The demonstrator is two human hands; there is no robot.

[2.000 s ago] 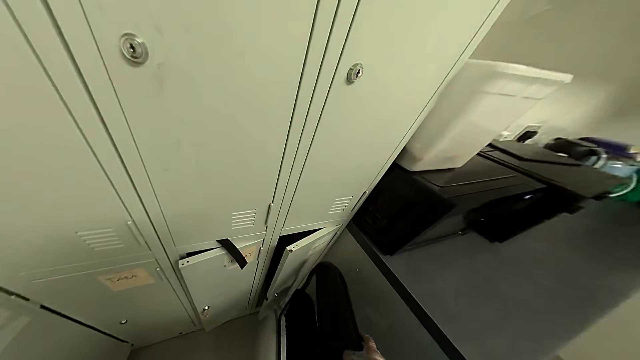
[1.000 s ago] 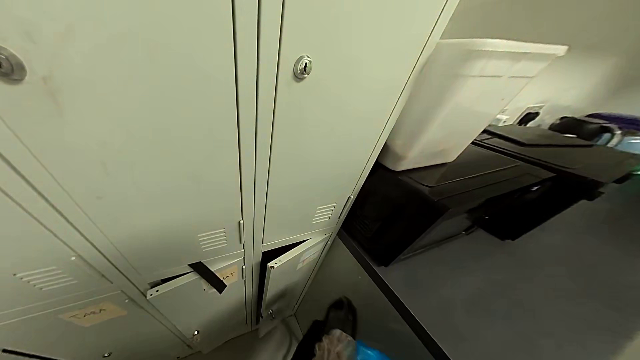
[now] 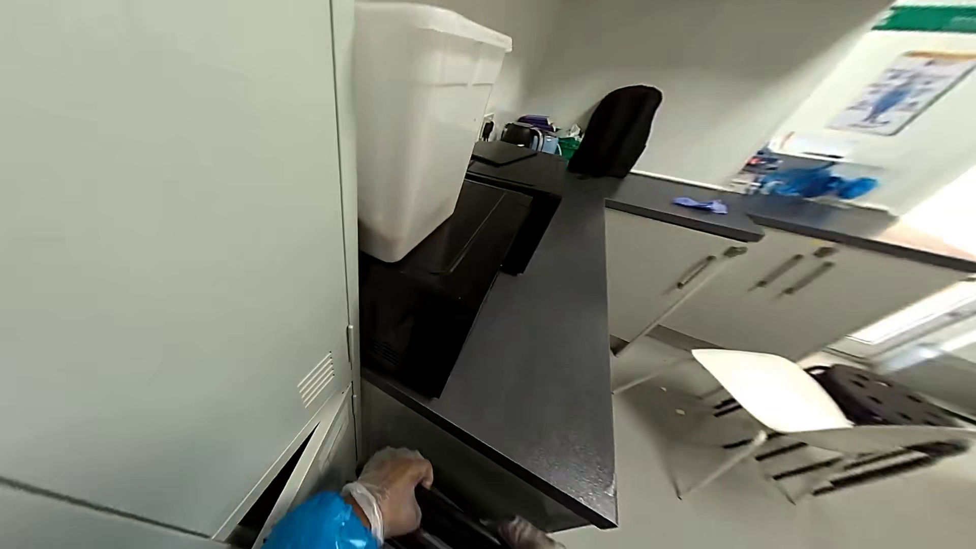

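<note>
At the bottom of the head view, my left hand [image 3: 395, 489] wears a clear glove, with a blue sleeve cover behind it. Its fingers are curled over the near end of a black object [image 3: 457, 524], whose kind I cannot tell. My right hand [image 3: 528, 534], gloved and blurred, is at the object's other side; the frame edge cuts it off and hides its grip. Just left of the blue sleeve, a lower grey metal locker door [image 3: 305, 465] stands ajar. The larger locker door [image 3: 168, 229] above it is shut.
A dark worktop [image 3: 545, 366] juts out above my hands, its corner near the right one. A white plastic bin [image 3: 419, 122] stands on a black appliance [image 3: 457, 244]. A white chair [image 3: 770, 389], a black bag [image 3: 877, 393] and cabinets [image 3: 671, 274] are to the right.
The view has swung right, toward the worktop and chair. The blue sleeve and both gloved hands now show at the bottom; earlier, only parts of a hand showed there.
</note>
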